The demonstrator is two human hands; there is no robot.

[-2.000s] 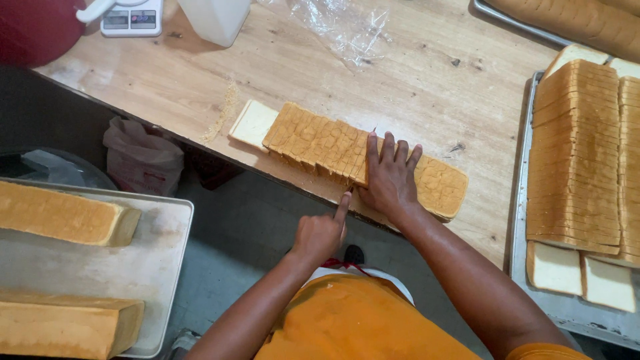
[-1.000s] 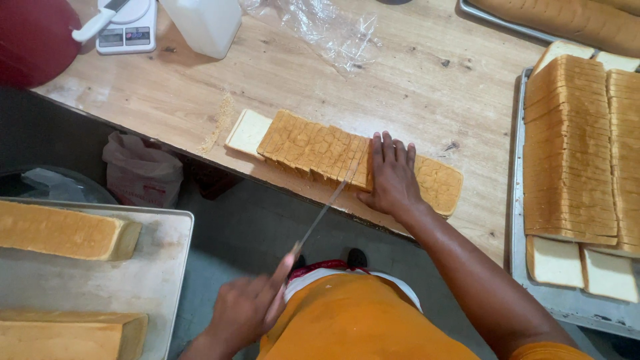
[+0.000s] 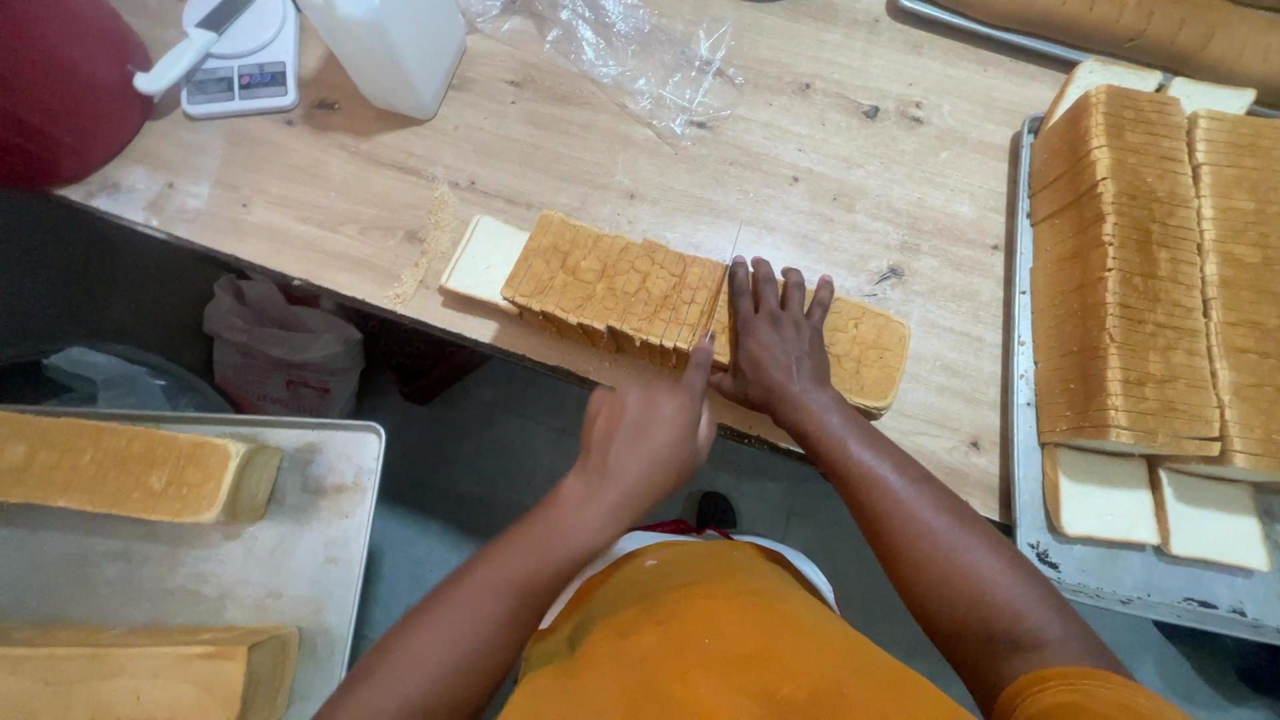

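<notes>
A long loaf of bread (image 3: 630, 280) lies along the front edge of the wooden table, its left part cut into thin slices and its right part whole on top. My left hand (image 3: 648, 430) is shut on a knife, its index finger stretched along the back; the thin blade (image 3: 737, 243) stands in the loaf, mostly hidden, its far end showing past the crust. Pressed flat on the loaf just right of the blade is my right hand (image 3: 780, 345), fingers spread. A pale bread slice (image 3: 486, 258) lies at the loaf's left end.
Sliced loaves (image 3: 1125, 270) fill a metal tray (image 3: 1024, 420) at right. Uncut loaves (image 3: 120, 468) lie on another tray (image 3: 310, 560) at lower left. Behind are a kitchen scale (image 3: 270, 85) with a white-handled knife (image 3: 178, 62), a white plastic container (image 3: 395, 55), clear plastic film (image 3: 650, 60) and a red bowl (image 3: 65, 95).
One second ago my left hand was drawn back toward my body with much of the blade showing; now it is up against the loaf. My right hand has stayed on the loaf.
</notes>
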